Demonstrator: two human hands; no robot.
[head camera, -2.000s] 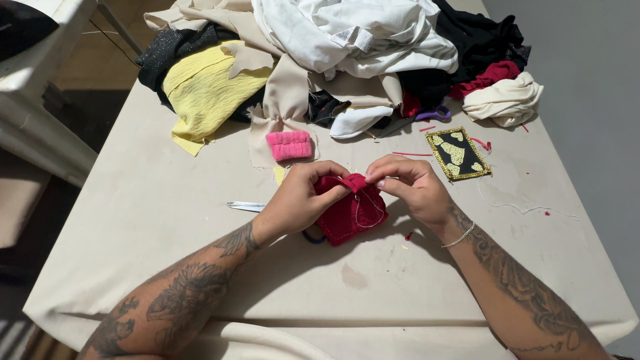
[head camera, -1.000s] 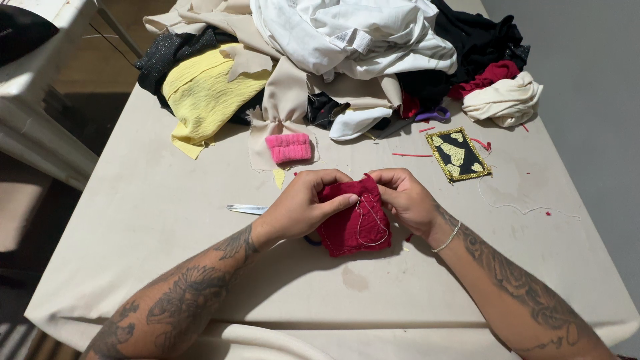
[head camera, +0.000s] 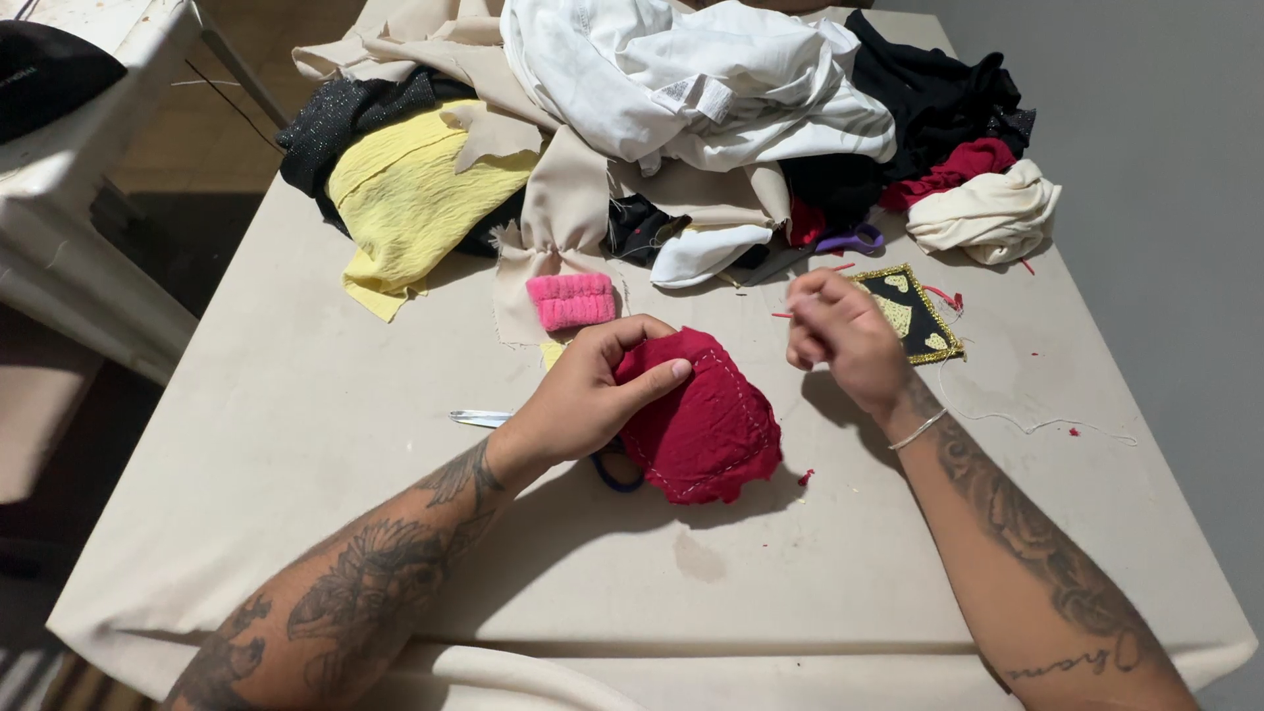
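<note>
My left hand (head camera: 602, 390) grips a red fabric piece (head camera: 706, 425) by its upper left edge, thumb on top. White running stitches follow the fabric's ragged border. My right hand (head camera: 839, 341) is raised off to the right of it, with thumb and fingertips pinched together; it is blurred, and whether a needle or thread is between them cannot be told. Scissors (head camera: 481, 419) lie partly under my left hand, a dark blue handle showing below the wrist. Behind my right hand is a black patch with gold trim and gold hearts (head camera: 933, 331). A pink terry band (head camera: 573, 300) lies behind my left hand.
A heap of cloth spans the back: white fabric (head camera: 691, 79), yellow fabric (head camera: 425, 188), black fabric (head camera: 938, 89) and a cream bundle (head camera: 987, 212). Purple-handled scissors (head camera: 854, 239) lie at its front. White thread (head camera: 1037, 427) trails at right. A side table (head camera: 69, 197) holds a dark iron (head camera: 49, 79).
My right hand has let go of the red fabric and moved right and away from me, near the black patch. The fabric has turned in my left hand, and stitches along its border now show.
</note>
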